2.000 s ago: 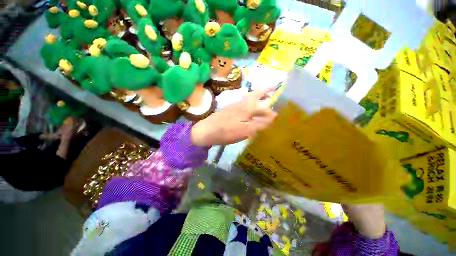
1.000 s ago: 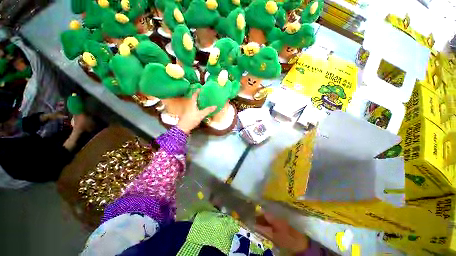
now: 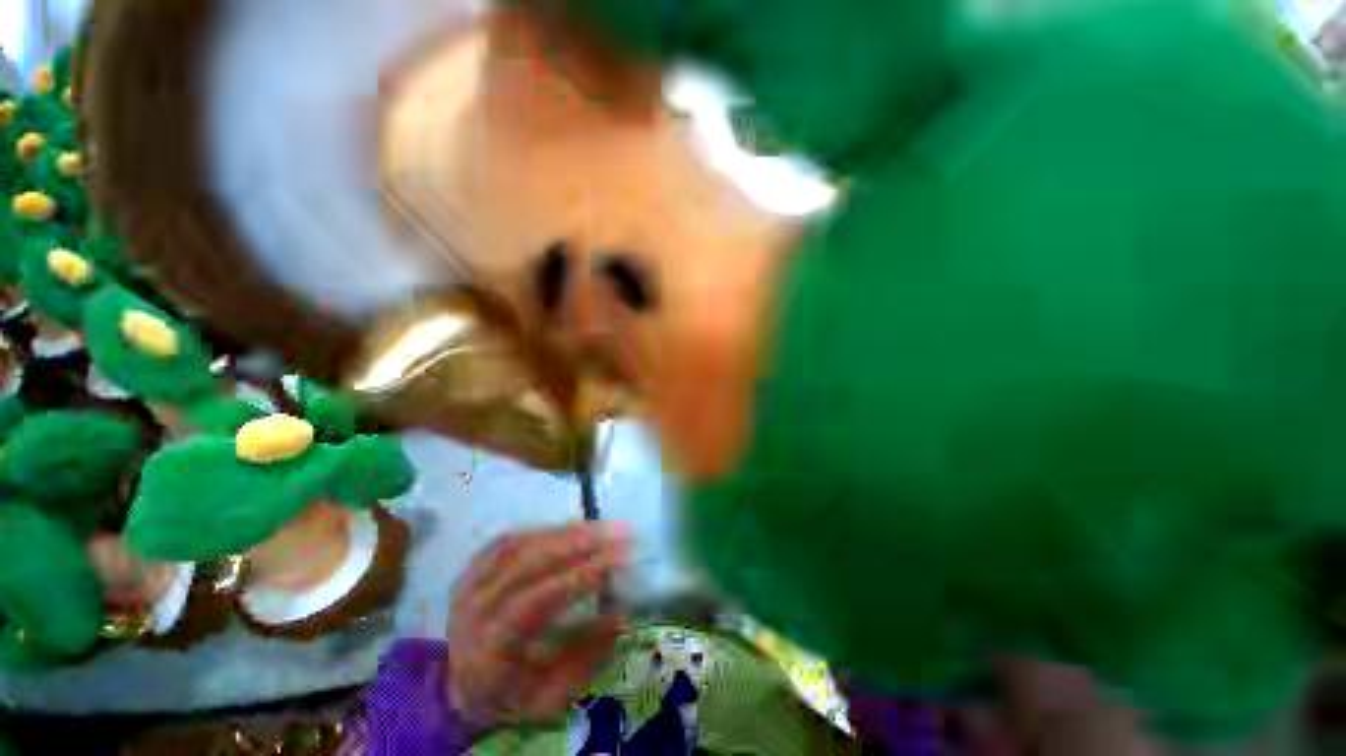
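A plush potted-tree toy [image 3: 1033,325] is very close to the camera and blurred. It is tipped sideways, with green leaves at the right, a tan face in the middle and a brown-rimmed white base at upper left. A shiny gold piece [image 3: 458,377] is on it. My left hand [image 3: 535,620] is below the toy at lower centre, blurred, with fingers loosely bent and nothing seen in it. My right hand [image 3: 1055,709] shows dimly at the bottom edge under the green leaves, shut on the toy; its fingers are mostly hidden.
Several more plush toys [image 3: 273,495] stand on the pale table [image 3: 192,669] at the left, near its front edge. The held toy hides most of the table and whatever is at the right.
A plush toy has come up close to the camera and fills much of the view. My left hand is away from the toy row. The yellow box is out of sight.
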